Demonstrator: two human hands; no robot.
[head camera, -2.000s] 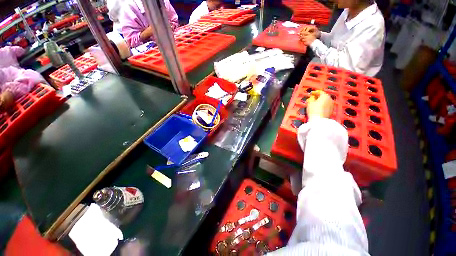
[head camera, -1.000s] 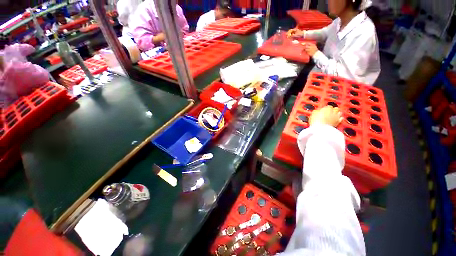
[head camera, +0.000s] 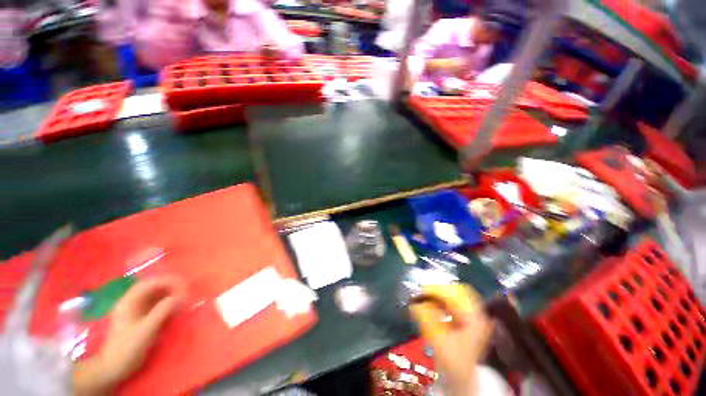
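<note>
The frame is motion-blurred. My left hand (head camera: 138, 329) is low over the red work mat (head camera: 209, 224), fingers bent and apart, with nothing visible in it. The green label (head camera: 108, 298) lies beside its fingers. A strip of clear film discs (head camera: 35, 282) runs along the mat's left side. A white card (head camera: 249, 298) and a crumpled wipe (head camera: 295, 297) lie at the mat's right. My right hand (head camera: 457, 329), with yellow finger cots, is in the air right of the mat. Its fingertips are close together around a small pale and dark spot, too blurred to identify.
A folded white wipe stack (head camera: 321, 254), clear bottle (head camera: 366, 242), pale stick (head camera: 403, 246) and blue bin (head camera: 445, 220) stand beyond my right hand. The stacked holed tray (head camera: 611, 340) is at the right; a lower tray (head camera: 402, 371) sits below the bench edge. Other workers sit across.
The view has swung left to the mat. My right hand has left the holed tray and come back toward the mat. My left hand has come into view.
</note>
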